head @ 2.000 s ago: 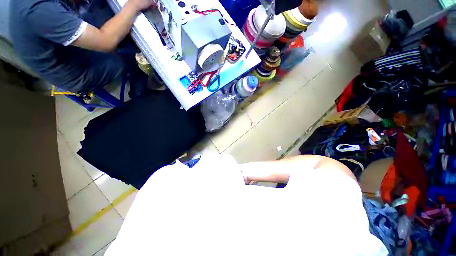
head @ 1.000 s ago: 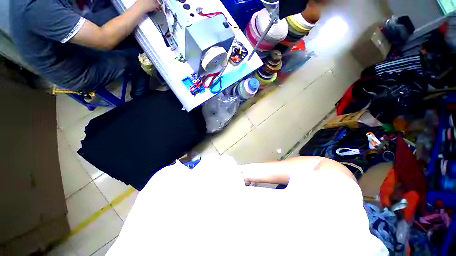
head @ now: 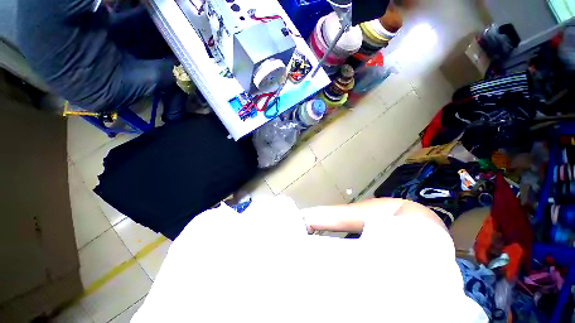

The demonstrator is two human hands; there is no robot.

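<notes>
A large stack of black cloth (head: 173,170) with uneven edges lies low beside the table, nearest in front of me. The white table corner (head: 238,130) overhangs its right side. Red-handled and blue-handled scissors (head: 271,104) and small tools lie on a light blue mat (head: 296,94) on that corner. The sewing machine (head: 252,50) stands behind them, with its round handwheel facing me. My white shirt fills the bottom centre. Part of my bare arm (head: 337,217) shows across it, but neither of my hands can be made out.
A person (head: 69,63) sits at the machine on a blue stool (head: 135,120). Thread cones (head: 337,38) and a clear plastic bag (head: 275,142) are beside the table. Brown cardboard (head: 34,189) stands at left. Heaped dark fabric (head: 492,113) and blue racks (head: 555,252) line the right.
The seated person's arm has drawn back from the machine towards the left. The view has shifted slightly. The black stack and the tools lie as before.
</notes>
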